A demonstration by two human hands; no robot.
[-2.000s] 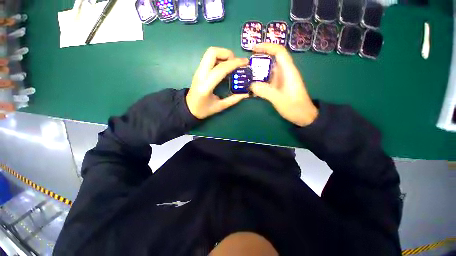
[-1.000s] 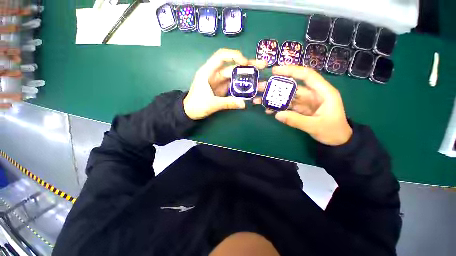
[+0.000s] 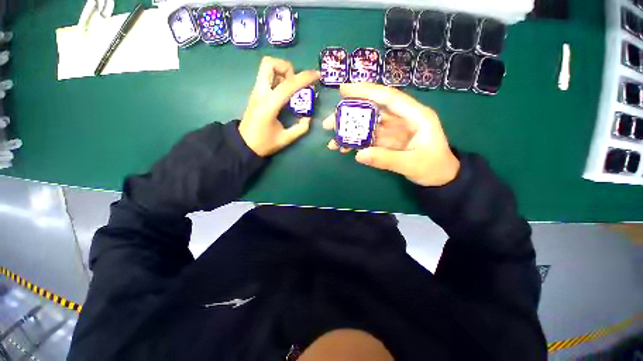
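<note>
My left hand (image 3: pixel 271 113) holds a small watch unit (image 3: pixel 302 101) by its edges between fingers and thumb; its lit screen shows a white patterned square. My right hand (image 3: pixel 409 134) holds a second watch unit (image 3: pixel 356 124) from its right side, screen up, with a white square of dark specks like a QR code. The two units are apart, above the green bench mat. Just beyond my hands, a block of waiting units (image 3: pixel 461 33) stands in two rows; the two nearest-left ones (image 3: pixel 333 67) show colourful pictures, others are dim or dark.
Handled units with lit screens (image 3: pixel 245 27) stand in a row at the upper left. A pen (image 3: pixel 118 40) lies on a paper sheet (image 3: pixel 158 53). A small white stick (image 3: pixel 564 67) lies at right. A filled white tray (image 3: pixel 596 151) is far right; another white tray (image 3: pixel 451 5) runs along the far edge.
The hands have moved apart, each with its own unit. The left unit's screen changed from a menu, then a dark picture, to a white square. The view has shifted, showing more of the right tray.
</note>
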